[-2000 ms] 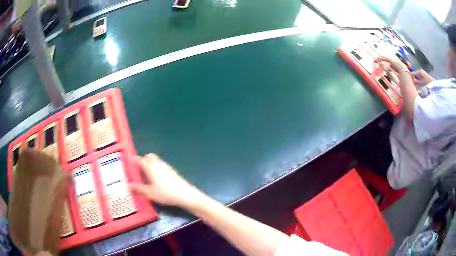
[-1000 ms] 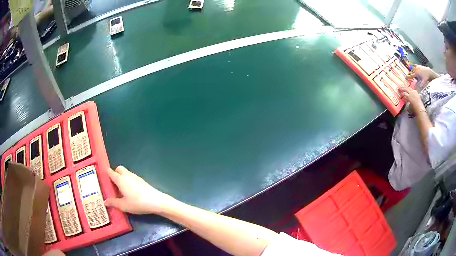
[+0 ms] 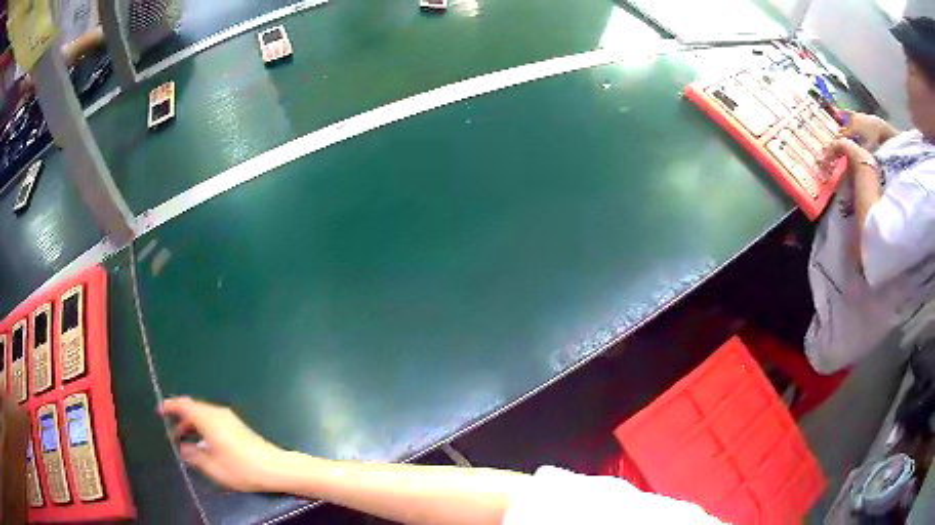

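Note:
A red phone tray (image 3: pixel 118 451) lies at the left edge of the view, cut off by it. Gold keypad phones sit in its two rows. The upper-row phones (image 3: pixel 71 333) have dark screens, and the nearest lower-row phones (image 3: pixel 82 446) have lit screens. My right hand (image 3: pixel 220 443) is just right of the tray, over the green worktop, apart from the tray, empty, with its fingers slightly bent. A brown cardboard box (image 3: pixel 12 461) shows as a strip at the left edge, in front of the tray. My left hand is not in view.
Loose phones (image 3: pixel 275 45) lie on the green belt beyond the metal strip (image 3: pixel 410 107). A grey post (image 3: pixel 87 154) stands at left. Another person (image 3: pixel 887 226) works at a red tray (image 3: pixel 759 154) at right. An empty red tray (image 3: pixel 728 431) stands low at right.
The filled tray and box have moved left, partly out of view. My right hand has moved left and come off the tray's edge. The loose phones on the belt have shifted right.

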